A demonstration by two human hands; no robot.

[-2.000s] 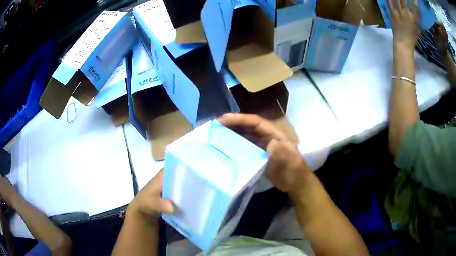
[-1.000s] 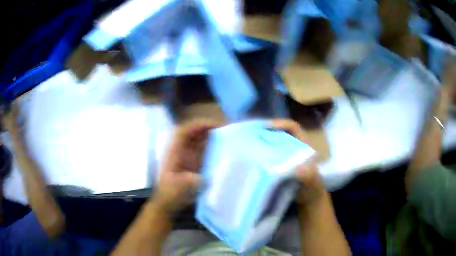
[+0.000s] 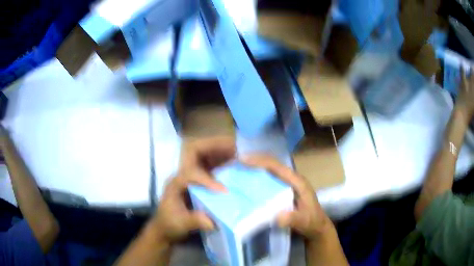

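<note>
A light blue and white product box [image 3: 241, 200] is between my two hands at the lower middle, close to my body. Its closed, panelled end faces up, and a side with a dark picture faces toward the lower right. My left hand [image 3: 184, 192] grips its left side, with fingers over the top edge and the thumb on the near side. My right hand [image 3: 296, 195] grips the right side, with the thumb on the near face. The frame is somewhat blurred. The bottom part of the box is cut off by the picture's edge.
Several open cartons [image 3: 244, 91] with brown insides lie heaped across the white-covered bench [image 3: 78, 140]. A blue tray [image 3: 31, 60] is at the back left. One person's arm [image 3: 26, 182] is at the left edge. Another person's arm [image 3: 442, 161] reaches onto the bench at the right.
The box has turned and moved lower toward my body since one second ago. Both hands have shifted their grip around its upper end. The view has also swung, so the cartons appear further right than at first.
</note>
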